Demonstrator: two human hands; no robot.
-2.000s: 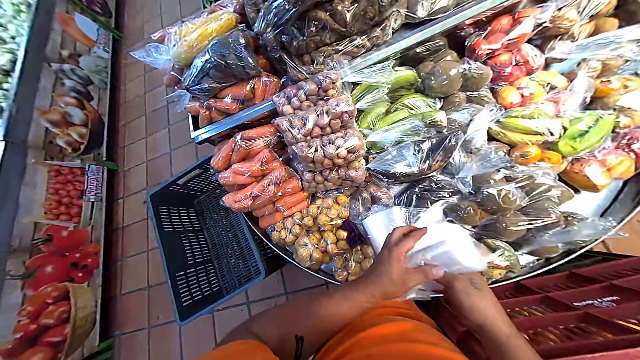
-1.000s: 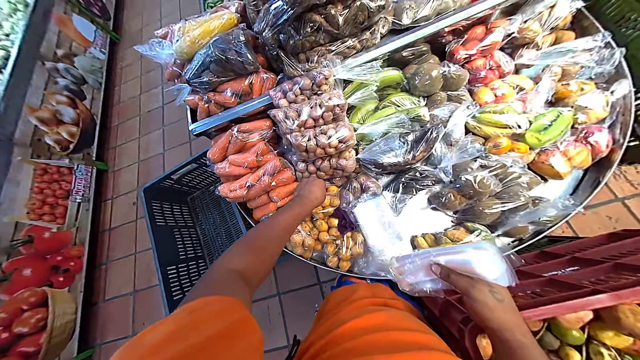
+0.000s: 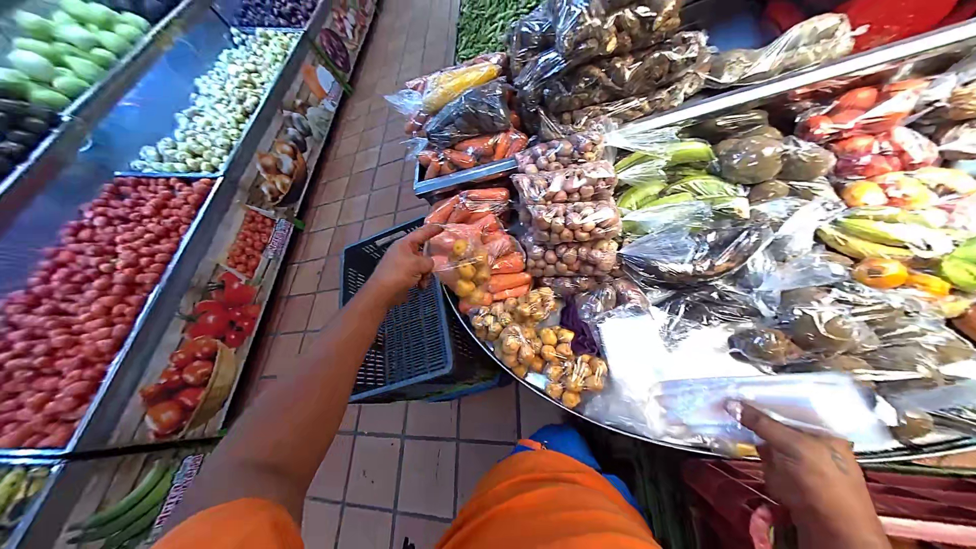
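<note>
My left hand (image 3: 404,265) holds the top of a clear plastic bag of small yellow fruit (image 3: 467,268), which hangs in front of bagged carrots (image 3: 507,284) at the left rim of a round tray (image 3: 507,371). With its fingers my right hand (image 3: 801,465) grips a stack of clear plastic bags (image 3: 770,404) over the tray's near edge. More bagged small yellow fruit (image 3: 568,366) lies between the hands, next to a purple bundle (image 3: 579,328). Bags of small round brown produce (image 3: 572,217) are piled behind it.
A black plastic crate (image 3: 404,343) stands on the tiled floor left of the tray. Farther left, a sloped display holds red tomatoes (image 3: 99,297) and pale green vegetables (image 3: 221,107). A dark red crate (image 3: 915,496) sits below the tray at right. Bagged green vegetables (image 3: 671,179) fill the tray's middle.
My left hand has moved left from the yellow fruit bags and now lifts one. My right hand keeps the plastic bags near the tray's edge. The view has swung left.
</note>
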